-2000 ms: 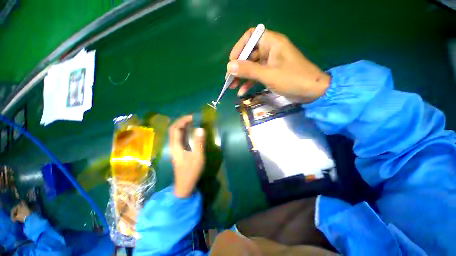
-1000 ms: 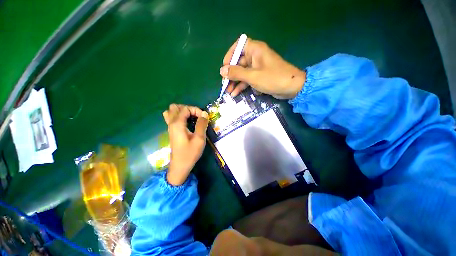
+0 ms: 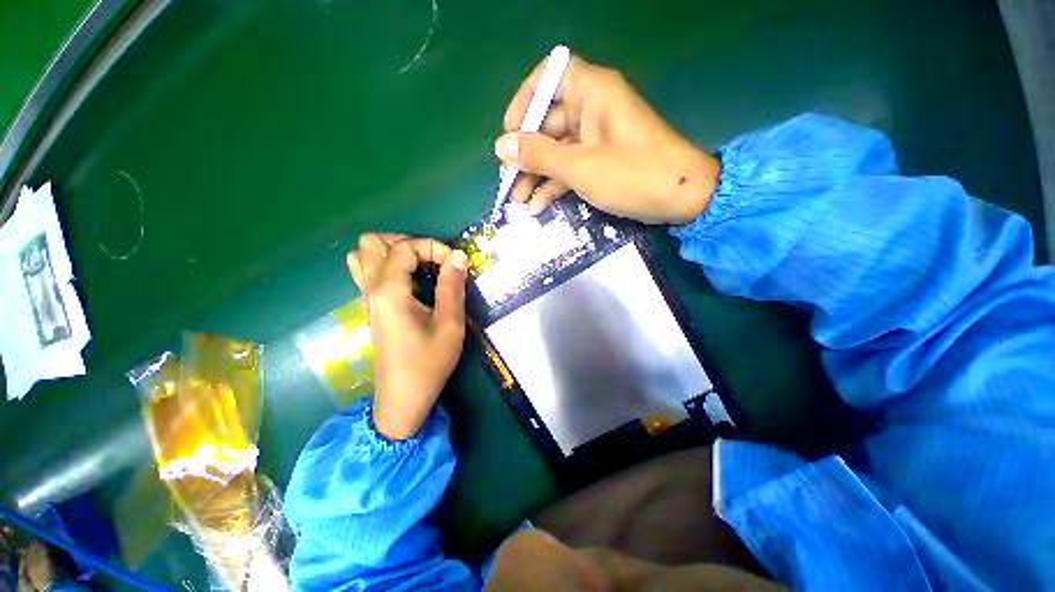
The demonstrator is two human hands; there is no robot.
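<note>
The tablet unit [image 3: 631, 341] lies back up before me, a large silver panel below its circuit board [image 3: 538, 249]. My right hand [image 3: 613, 139] holds white tweezers [image 3: 538, 110] like a pen, tips down at the board's upper left corner. Yellow-amber tape [image 3: 477, 252] shows at that corner. My left hand [image 3: 405, 330] has thumb and forefinger together at the corner's left edge, beside the tape; whether they grip tape or the unit is unclear. A clear-yellow carrier sheet [image 3: 341, 353] lies partly behind my left hand.
A stack of amber sheets [image 3: 203, 428] lies at the lower left in a crinkled clear bag [image 3: 245, 538]. Printed white paper [image 3: 41, 295] is at the left edge. A blue hose [image 3: 87, 555] crosses the lower left corner. A metal rail [image 3: 52, 110] curves along the upper left.
The tweezers moved from above the left hand to the board corner. My left hand left the carrier sheet and came to that corner. The view shifted; the stack and paper now appear farther left.
</note>
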